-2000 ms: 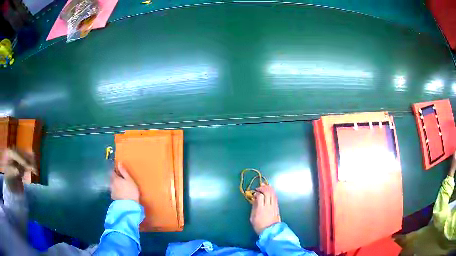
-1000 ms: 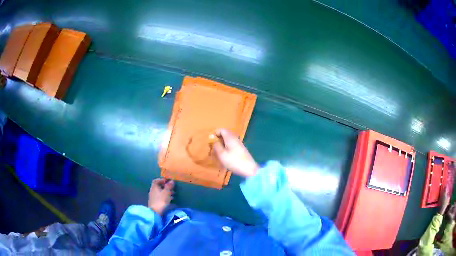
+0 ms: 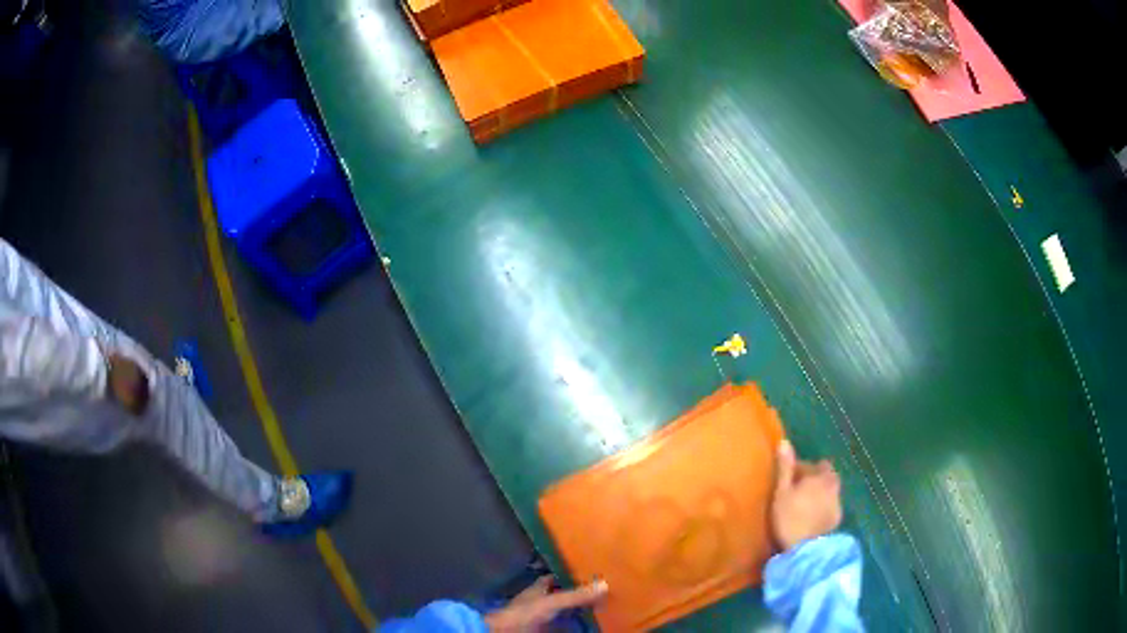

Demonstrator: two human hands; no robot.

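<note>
A small stack of orange trays [image 3: 655,495] lies at the bench's near edge, at the lower middle. A faint, blurred loop like a rubber band [image 3: 695,547] lies on its top. My right hand [image 3: 810,497] holds the stack's right edge, with the thumb near the upper right corner. My left hand [image 3: 544,606] is low in the view at the stack's lower left edge, with a finger over the rim; its other fingers are partly hidden.
A banded orange tray stack [image 3: 538,62] is farther along the green bench [image 3: 556,247]. Yellow scraps [image 3: 732,346] lie beyond my trays. Across are a white label [image 3: 1058,263] and pink sheet [image 3: 989,80] with a clear bag. A blue stool [image 3: 278,186] and a person's leg [image 3: 210,433] are at left.
The view has swung left. My right hand has moved from the band above the tray top to the stack's right edge. My left hand has come onto the stack's lower left edge.
</note>
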